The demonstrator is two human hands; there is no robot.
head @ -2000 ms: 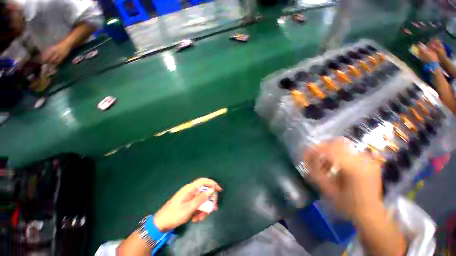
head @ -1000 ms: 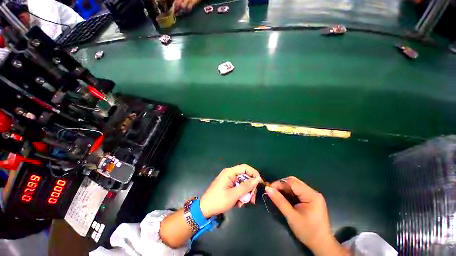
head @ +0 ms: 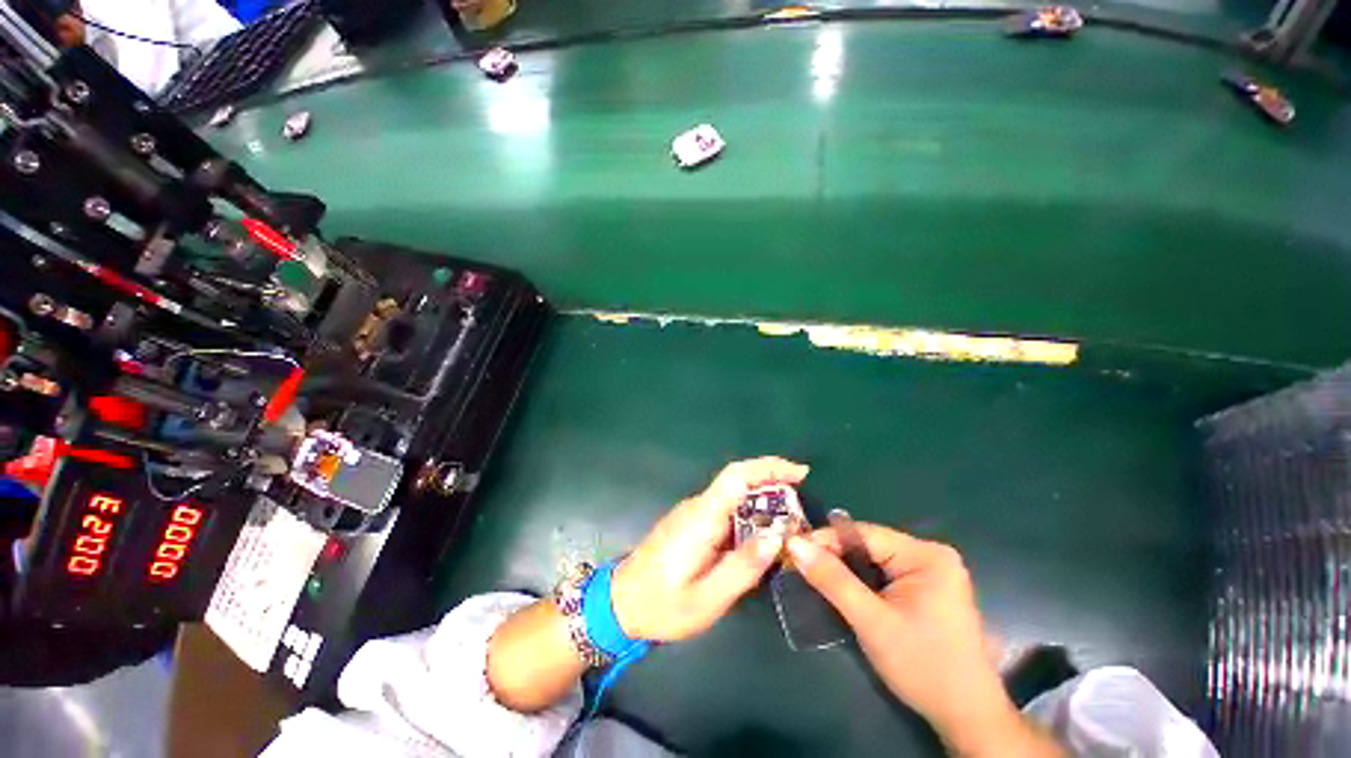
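My left hand (head: 708,551), with a blue strap on its wrist, holds a small pale housing (head: 769,508) with its dark circuit side facing up. My right hand (head: 894,589) holds a dark glassy display module (head: 811,612) that hangs below the fingers at the housing's lower edge. The right thumb and the left thumb meet at the housing's edge. The flex cable is mostly hidden by the fingertips, so I cannot tell whether it is joined.
A black fixture (head: 430,341) with red handles stands at left, with a unit (head: 348,477) in its nest and red digital readouts (head: 131,541). Several units, one a white housing (head: 696,145), lie on the green belt (head: 889,193). Stacked clear trays (head: 1282,548) stand at right.
My right hand has come from the trays to my left hand. The housing now shows its circuit side, and the dark display module has come into clear view. The readout digits have changed.
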